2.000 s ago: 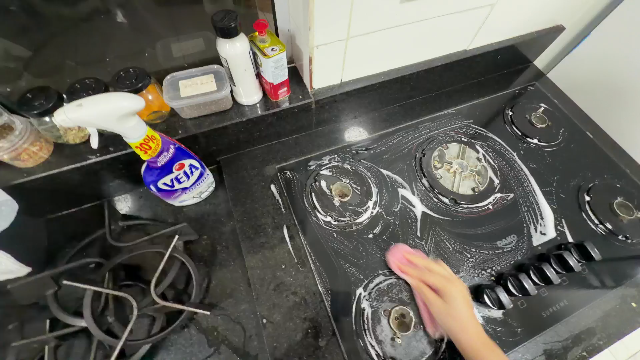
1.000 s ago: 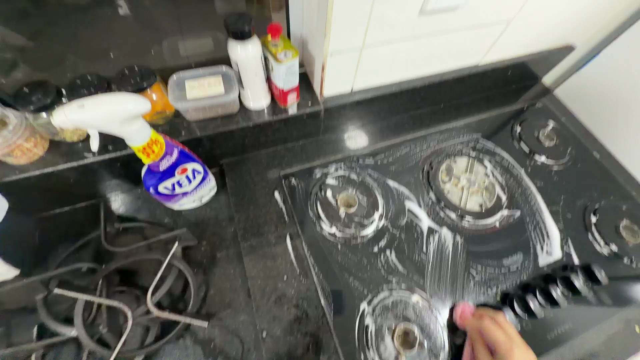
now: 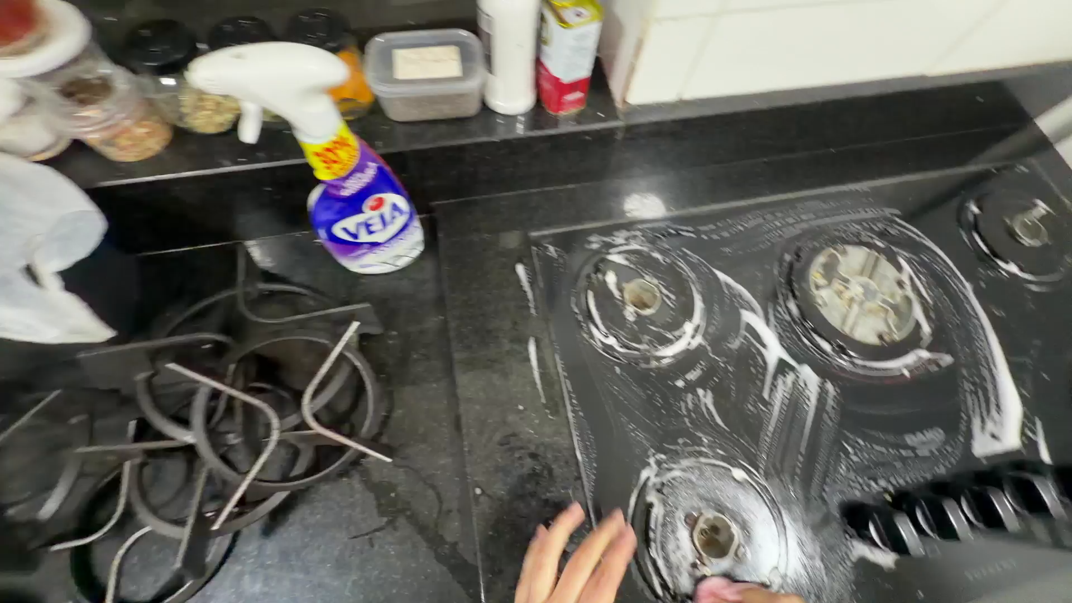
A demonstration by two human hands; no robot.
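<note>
A black glass gas cooktop [image 3: 687, 410] lies under streaks of white foam. Its front left burner [image 3: 714, 536] is ringed with foam. At the bottom edge, my right hand [image 3: 758, 595] shows only in part, its fingers on a pink cloth or sponge [image 3: 716, 589] at that burner's lower rim. To its left, my left hand [image 3: 578, 561] has its fingers spread at the cooktop's left edge, holding nothing visible. A purple and white Veja spray bottle [image 3: 368, 209] stands upright behind on the counter.
Black pan supports [image 3: 285, 410] are piled on the counter at left, near a white plastic bag [image 3: 42, 251]. Spice jars [image 3: 205, 96], a lidded plastic container [image 3: 425, 79], a white bottle [image 3: 508, 59] and a red-and-white tin [image 3: 569, 63] line the back ledge. Black knobs [image 3: 963, 511] sit at the cooktop's front.
My left hand has come into view beside the cooktop. My right hand has moved from near the knobs to the front left burner's lower rim.
</note>
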